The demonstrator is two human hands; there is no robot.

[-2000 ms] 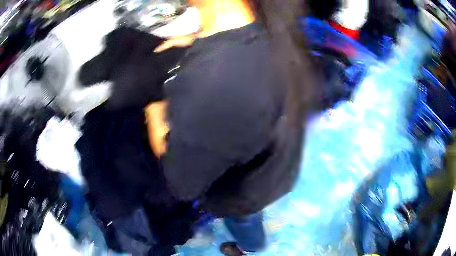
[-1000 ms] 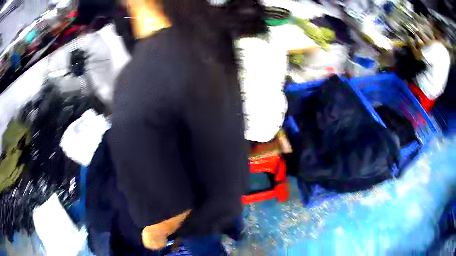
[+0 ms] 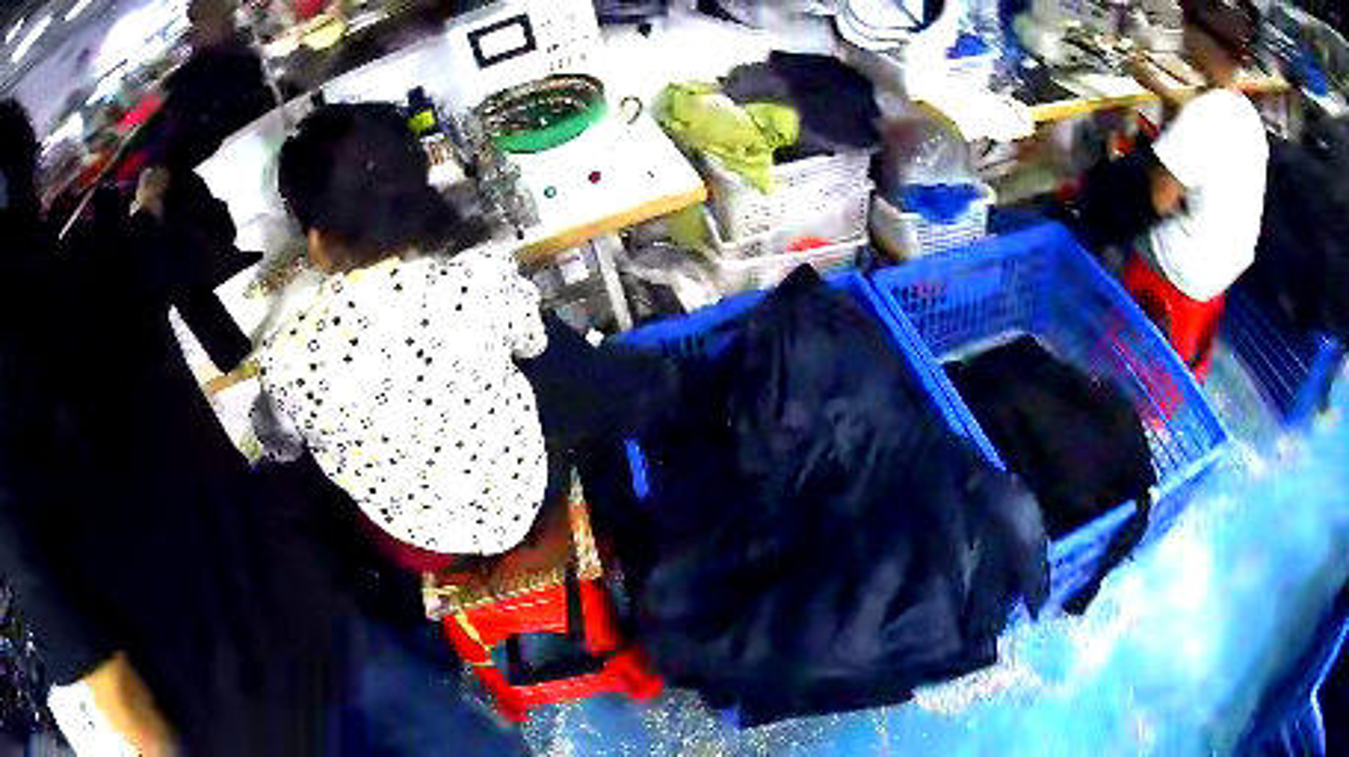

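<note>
Neither of my hands can be made out. Nearest in front, a large heap of navy garments (image 3: 843,488) lies over a blue slatted crate (image 3: 688,328) and hangs over its front edge. A second blue crate (image 3: 1021,266) beside it on the right holds a black garment (image 3: 1053,429). Left of the heap, a person in a white patterned top (image 3: 422,399) sits on a red plastic stool (image 3: 555,651), back towards me, at a white table.
A standing person in dark clothes (image 3: 163,488) fills the left side; a hand at the lower left edge seems theirs. Behind are a yellow-edged table (image 3: 629,185), white baskets (image 3: 799,207) with green and dark garments, and a seated person in white (image 3: 1216,192). Blue floor (image 3: 1184,592) lies right.
The view has swung right and steadied. The standing dark-clothed person has shifted from the centre to the left edge, and the seated person, stool and crates now show fully.
</note>
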